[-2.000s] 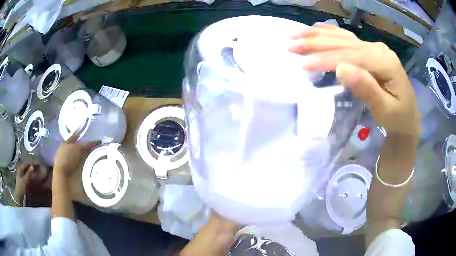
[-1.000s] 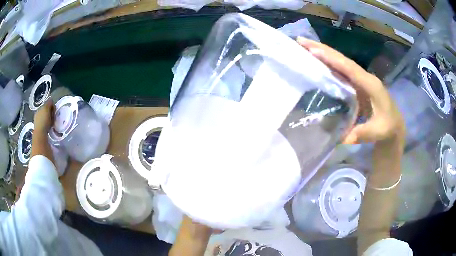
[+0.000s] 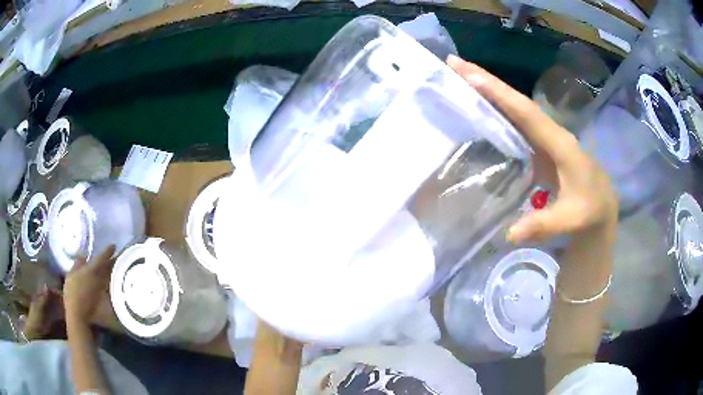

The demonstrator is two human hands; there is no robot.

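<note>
A large water tank [image 3: 331,193] with a clear upper wall and a white lower part is held up, tilted, in front of me. A straight white column shows inside the clear wall. My right hand [image 3: 559,170] grips its upper right end, with the thumb below and the fingers along the top. My left hand [image 3: 275,347] is under the white lower end at bottom left; its fingers are hidden behind the tank. A tank with a slotted disc [image 3: 145,288] lies to the left, another [image 3: 522,297] to the right.
A dark green belt [image 3: 154,96] runs behind. A partly hidden dark-centred unit [image 3: 206,224] lies on the brown bench. A paper label [image 3: 145,167], a red cap [image 3: 539,199], white cloth [image 3: 245,339] and grouped tanks [image 3: 663,116] surround the work. A person's hand [image 3: 89,285] touches a tank at left.
From upright, the tank has tilted, its clear end now up and right. It has shifted slightly left since one second ago. The other person's hand and tank at left have moved.
</note>
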